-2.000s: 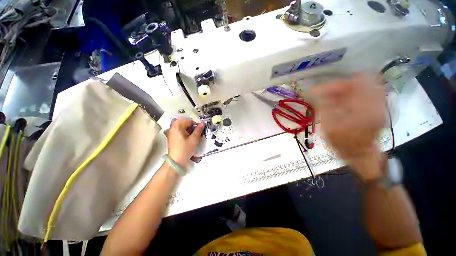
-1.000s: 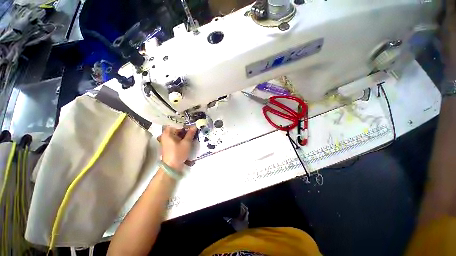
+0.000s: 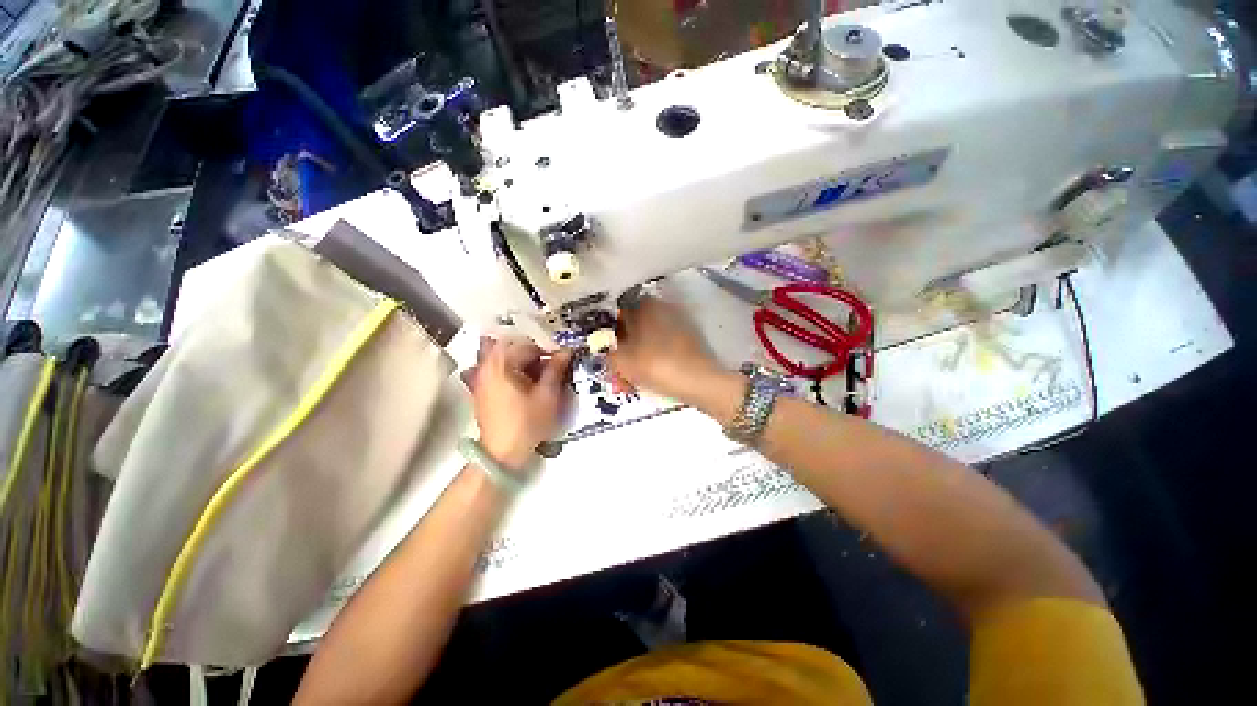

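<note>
The white sewing machine head (image 3: 882, 131) spans the top right, its needle area (image 3: 590, 315) at the left end. My left hand (image 3: 521, 403) is just left of the needle area, thumb and fingertips pinched close together. My right hand (image 3: 665, 352) is at the right side of the needle area, its fingers behind and beside the small cream knob. The fingertips of both hands are near each other. Whatever lies between them is too small and partly hidden to tell.
A beige fabric piece (image 3: 262, 441) with yellow piping (image 3: 262, 469) drapes over the table's left end. Red-handled scissors (image 3: 813, 331) lie right of my right hand, with a purple tool (image 3: 782, 265) behind. Pale thread scraps (image 3: 986, 345) and a black cord (image 3: 1085, 345) lie further right.
My right hand has come from the far right to the needle area. My left hand has stayed by the needle. The view has shifted slightly.
</note>
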